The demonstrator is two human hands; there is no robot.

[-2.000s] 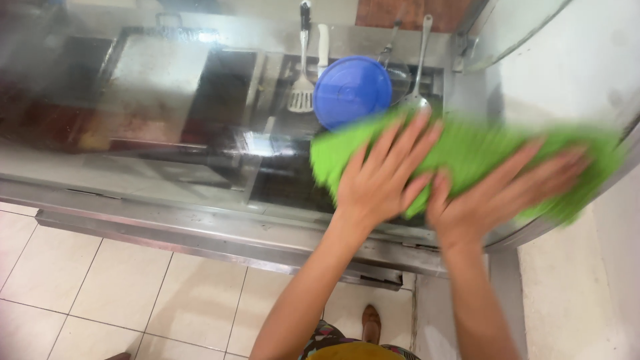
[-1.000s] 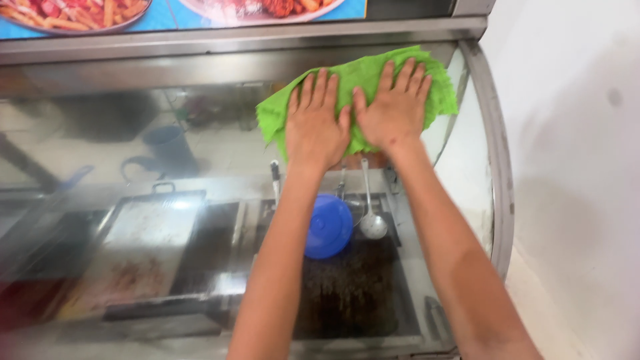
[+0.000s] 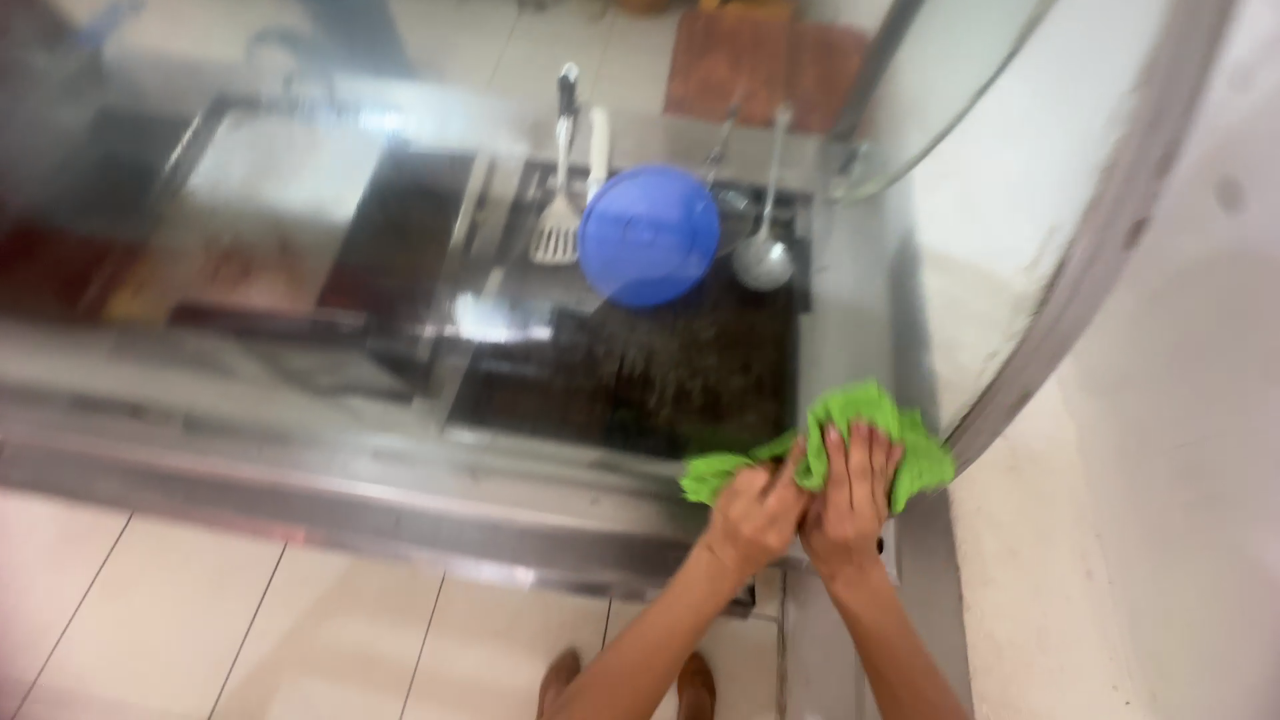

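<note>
A bunched green cloth (image 3: 860, 400) lies against the lower right corner of the curved glass front (image 3: 620, 400) of a metal-framed display case. My left hand (image 3: 755, 510) grips part of the cloth, its fingers curled. Right beside it, my right hand (image 3: 850, 490) presses flat on the cloth with its fingers extended. Behind the glass are a blue round lid or bowl (image 3: 650, 236), a slotted turner (image 3: 557, 225), a white-handled utensil (image 3: 599, 145) and a metal ladle (image 3: 765, 260).
The case's metal bottom rail (image 3: 400, 510) runs across below the glass. A curved metal side frame (image 3: 1090, 250) stands at the right, beside a pale wall (image 3: 1180, 450). A reddish-brown board (image 3: 765, 70) shows at the top. My feet are on the tiled floor (image 3: 340, 620).
Both hands and the cloth have moved from the upper part of the glass down to its lower right corner. The cloth, spread out before, is now bunched. The view has tilted down.
</note>
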